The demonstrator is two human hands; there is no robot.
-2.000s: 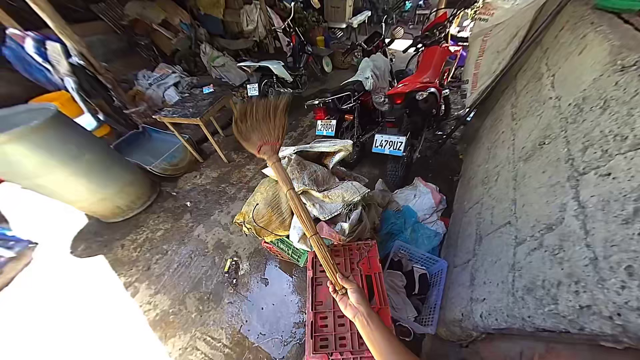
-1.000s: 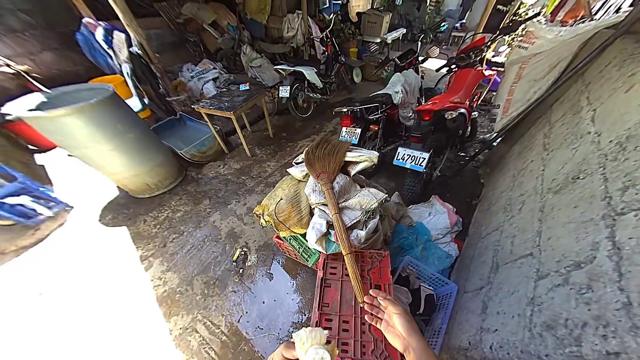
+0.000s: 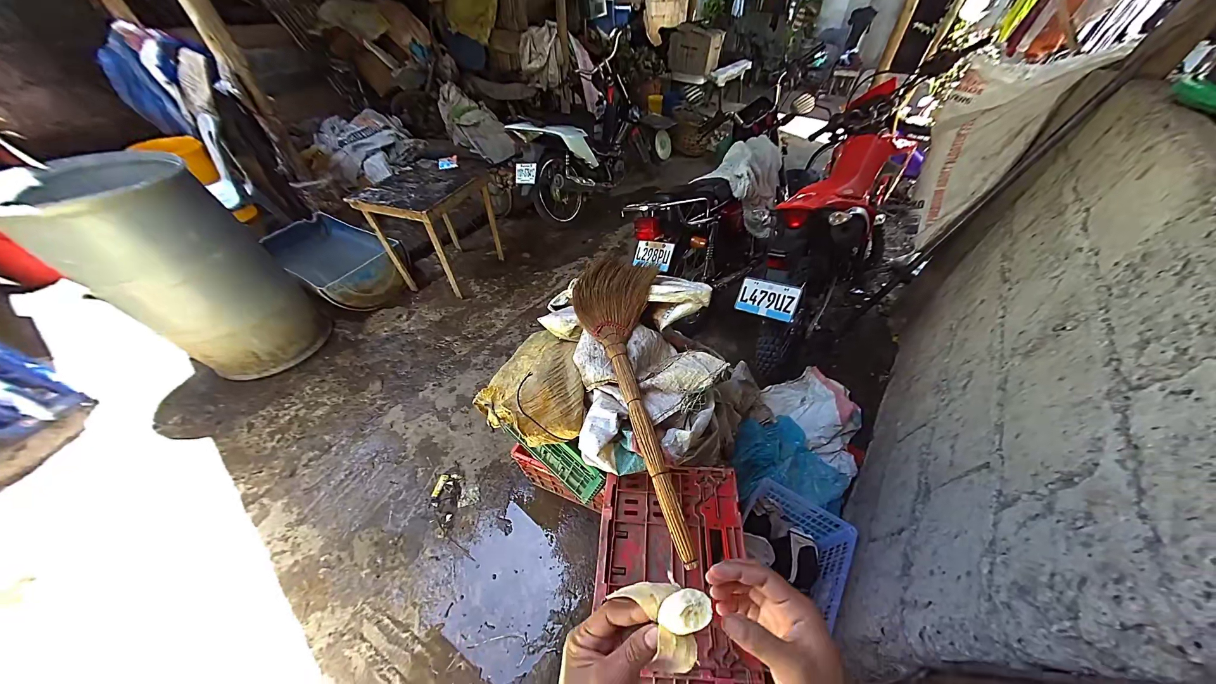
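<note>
My left hand point(image 3: 608, 646), at the bottom centre, holds a partly peeled banana point(image 3: 684, 611) with strips of peel hanging outward. Just right of the banana is my right hand point(image 3: 774, 622), its fingers curved and apart with nothing in them. Beyond both hands a straw broom point(image 3: 638, 399) lies with its handle end on a red plastic crate point(image 3: 632, 532) and its bristles on a heap of woven sacks point(image 3: 655, 366). The broom's handle tip is close to my right fingers but apart from them.
A blue plastic basket point(image 3: 825, 532) with cloth stands right of the crate, beside a sloping concrete wall point(image 3: 1054, 408). A puddle point(image 3: 503, 589) lies on the left. Further off are a large drum point(image 3: 180, 256), a blue tub point(image 3: 337, 261), a small wooden table point(image 3: 427, 195) and a red motorcycle point(image 3: 836, 185).
Two seconds ago my right hand held the broom up by its handle; the broom now lies on the sacks and crate. My left hand has come into view with the banana.
</note>
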